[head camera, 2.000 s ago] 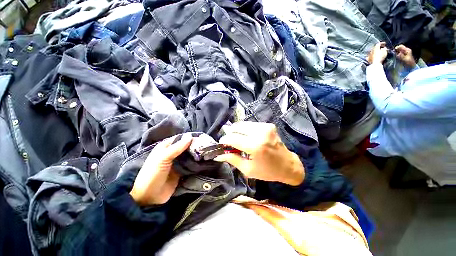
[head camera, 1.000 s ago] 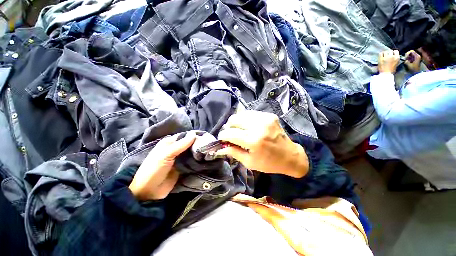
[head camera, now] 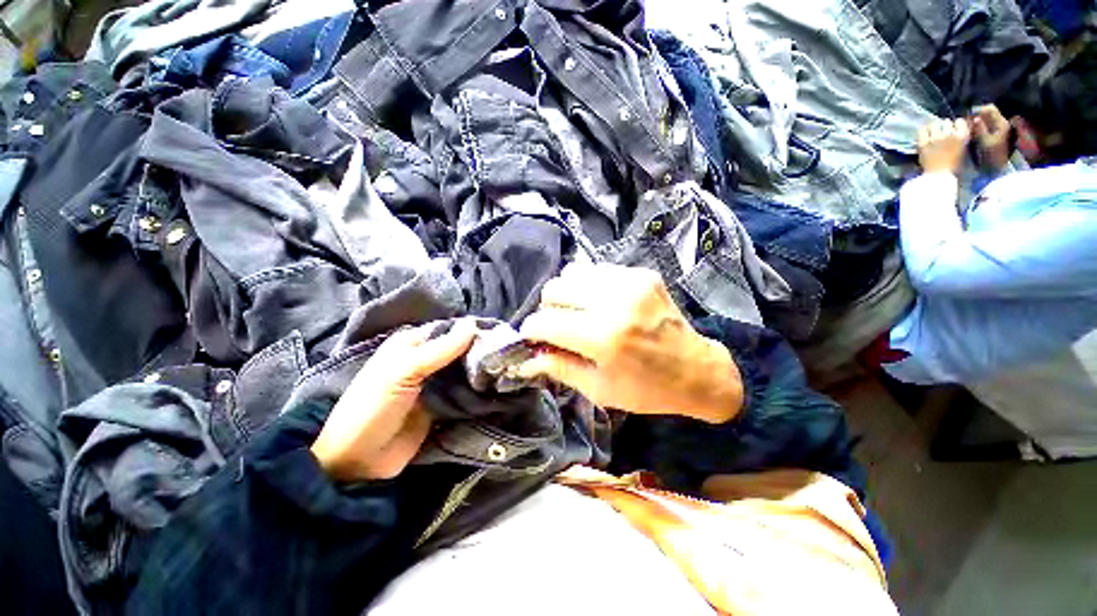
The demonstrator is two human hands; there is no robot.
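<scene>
A grey-black denim jacket [head camera: 463,443] lies on the pile edge and over my lap, with a metal button and yellow-gold stitching near its lower part. My left hand [head camera: 391,403] grips a folded edge of it, thumb on top. My right hand [head camera: 632,343] is at the right side of the same fold, with thumb and fingers closed at the cloth. The fingers hide what lies inside my right fist; no snips show clearly now.
A heap of dark denim garments [head camera: 241,205] spreads ahead and left. Light grey-green garments [head camera: 818,108] lie at the upper right. A co-worker in light blue [head camera: 1023,241] works at the right. A white and orange apron [head camera: 674,542] covers my lap.
My right hand has shifted slightly up from two seconds ago, and the dark and red tool part seen then at its fingers is no longer visible. The co-worker's hands have moved slightly.
</scene>
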